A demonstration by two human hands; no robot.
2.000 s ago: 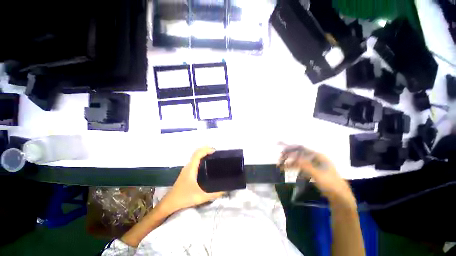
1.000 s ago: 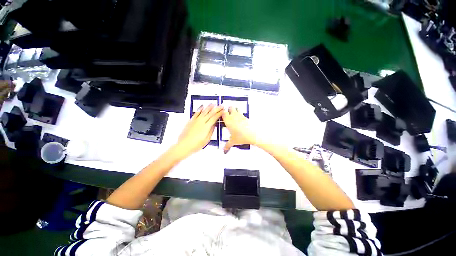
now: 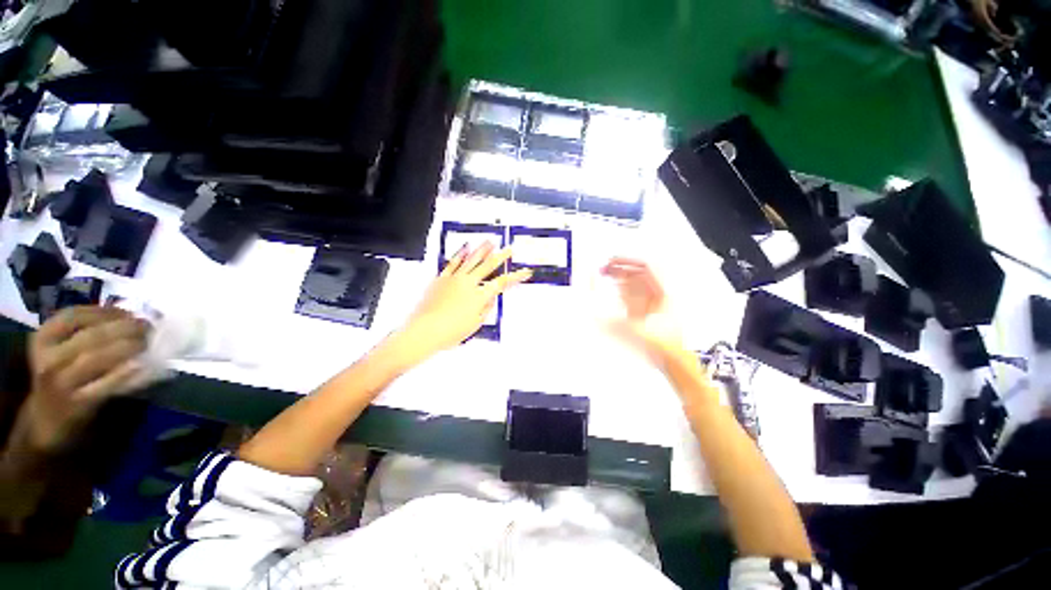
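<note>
Loose front panels with thin black frames and clear windows lie on the white bench; the upper right one (image 3: 539, 254) is uncovered. My left hand (image 3: 459, 302) lies over the left panels with its fingers spread, hiding parts of them. My right hand (image 3: 641, 302) is blurred, to the right of the panels, fingers bent; whether it holds anything cannot be told. A black display unit (image 3: 547, 438) sits at the front edge of the bench, screen up, touched by neither hand.
A clear tray (image 3: 553, 150) lies beyond the panels. Stacked black trays (image 3: 334, 173) stand left. Black housings (image 3: 341, 286) and a black case (image 3: 743, 202) flank the work area. The air blow gun (image 3: 732, 386) lies right. Another person's hand (image 3: 87, 360) is at the squeeze bottle (image 3: 202, 340).
My right hand has moved right, off the panels; the lower right panel no longer shows in its place. My left hand remains on the left panels. Another person's hand has entered at left.
</note>
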